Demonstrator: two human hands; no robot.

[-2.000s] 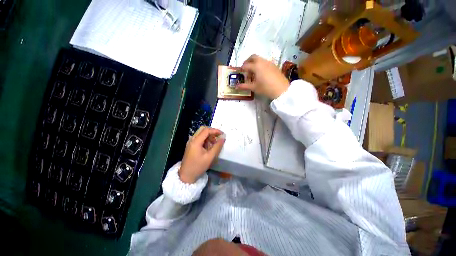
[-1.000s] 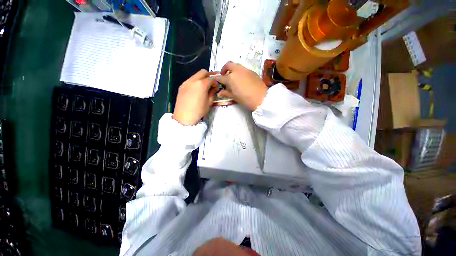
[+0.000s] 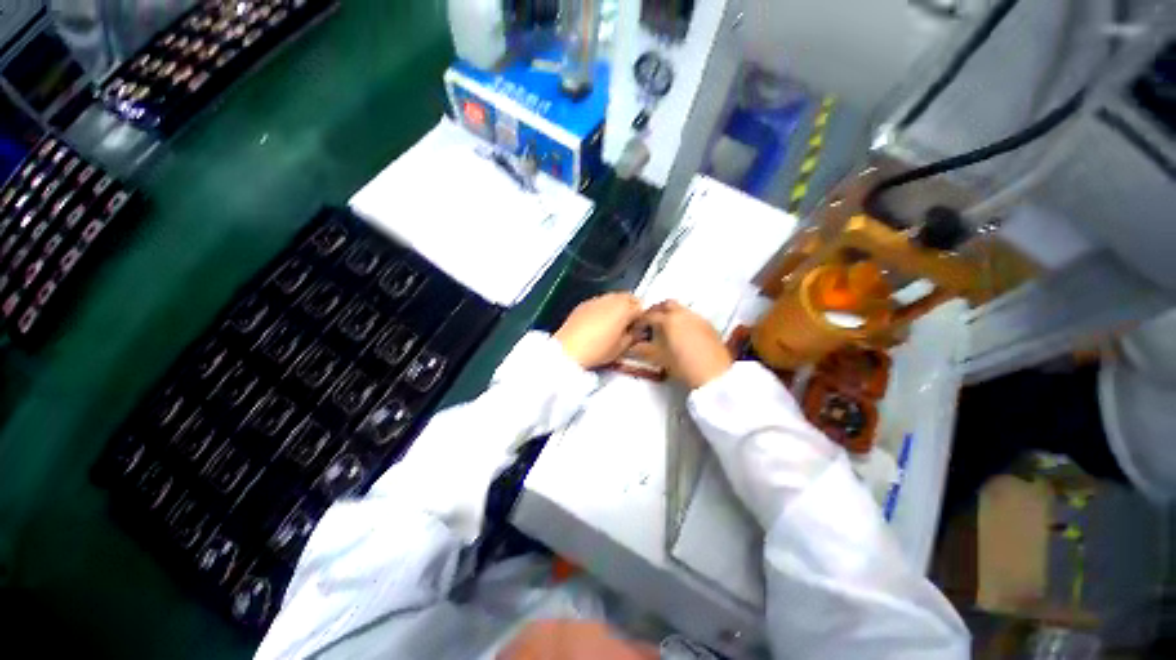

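Note:
My left hand and my right hand meet fingertip to fingertip over the assembly jig on the white machine base. Only the jig's red-brown front edge shows below the fingers. A small dark watch case is between the fingertips of both hands, mostly hidden by them. I cannot tell whether it rests in the jig or is lifted from it.
A black blister tray lies on the green bench at left. Record sheets and a blue controller stand behind. The orange-gold press head, red-brown nests and a blue pen are at right.
The view has swung, showing more of the bench and machine behind. My left hand has come up from the base's front edge to join my right hand at the jig.

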